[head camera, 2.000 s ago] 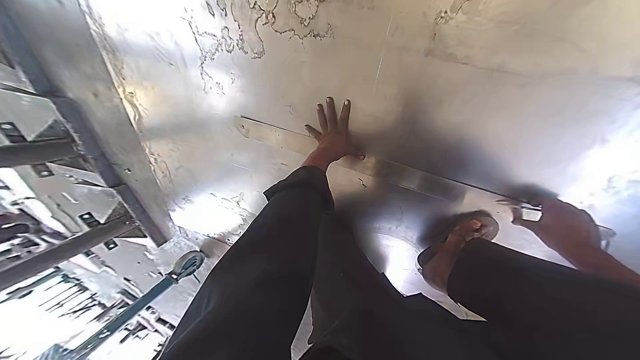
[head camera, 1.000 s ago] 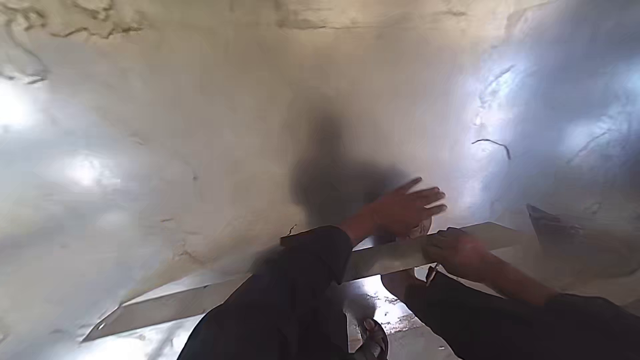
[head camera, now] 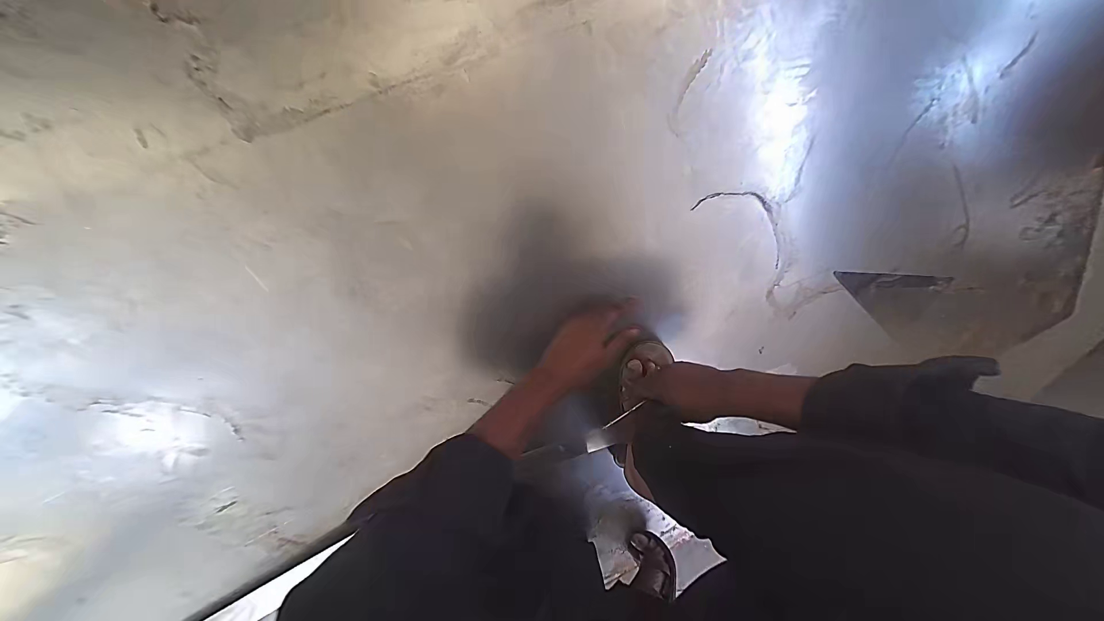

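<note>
My left hand is over a large shiny metal sheet, beside a sandalled foot. Two of its fingers show apart; the rest are blurred or hidden. From the right, my right hand reaches in beside that foot, its fingers closed around one end of a thin, flat metal piece. The far end of that piece runs down toward my dark sleeve and is mostly hidden. Whether it is the long strip held earlier cannot be told.
A triangular dark plate or cut-out lies at the right, near the sheet's angled edge. Curved marks and rough patches cross the sheet. Another sandalled foot stands at the bottom, on a lighter surface between dark trouser legs.
The long metal strip lay flat across the sheet under my hands before; now only a short bright part shows. My left hand has come down close beside the foot. The view has shifted.
</note>
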